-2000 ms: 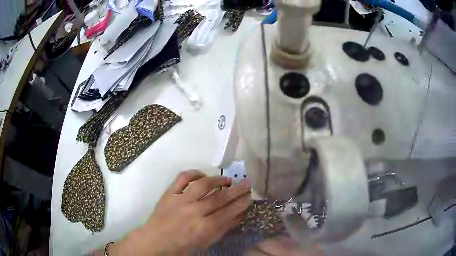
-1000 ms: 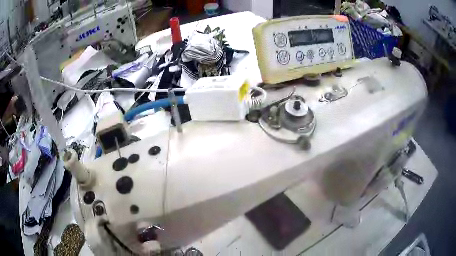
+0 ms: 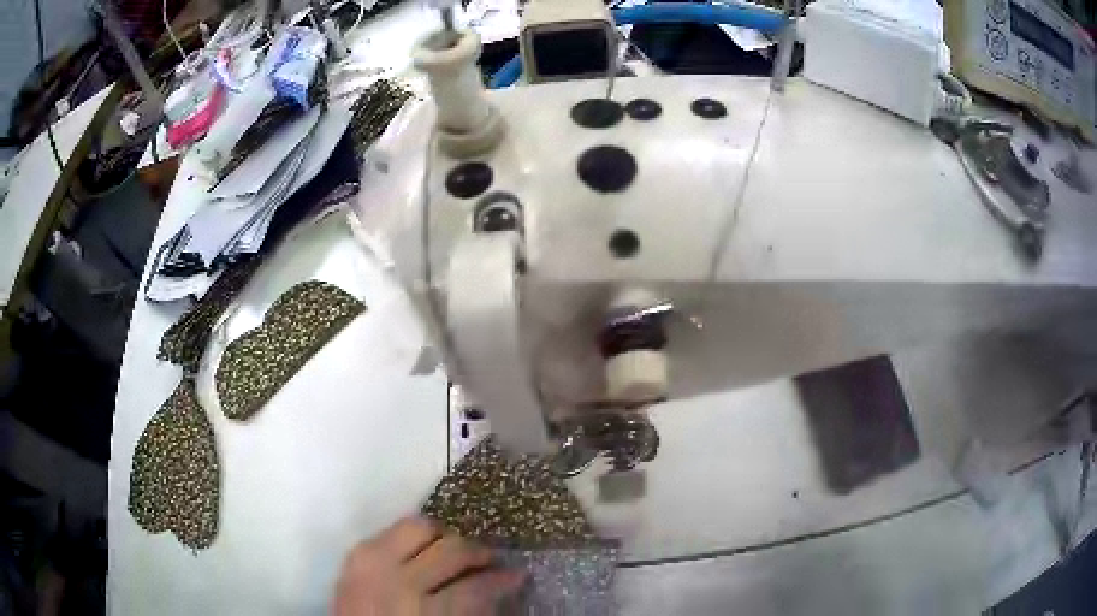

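A gold-brown speckled fabric panel lies under the sewing machine head, partly hidden at its upper edge. A grey-blue speckled piece shows along its lower side. My left hand is at the bottom edge of the picture, cut off below, its bent fingers on the lower left of the panel and the grey-blue piece. The thumb is not visible. My right hand is out of the picture. The needle area is blurred and mostly hidden.
Two finished-looking speckled panels, one double-humped and one heart-like, lie left on the white table. A stack of cut pieces is upper left. A dark flat rectangle lies right. The control panel is upper right.
The view swung right to the machine arm, then back. Compared with two seconds ago, my left hand is lower, more of the panel shows, and the skin seen at the bottom edge is gone.
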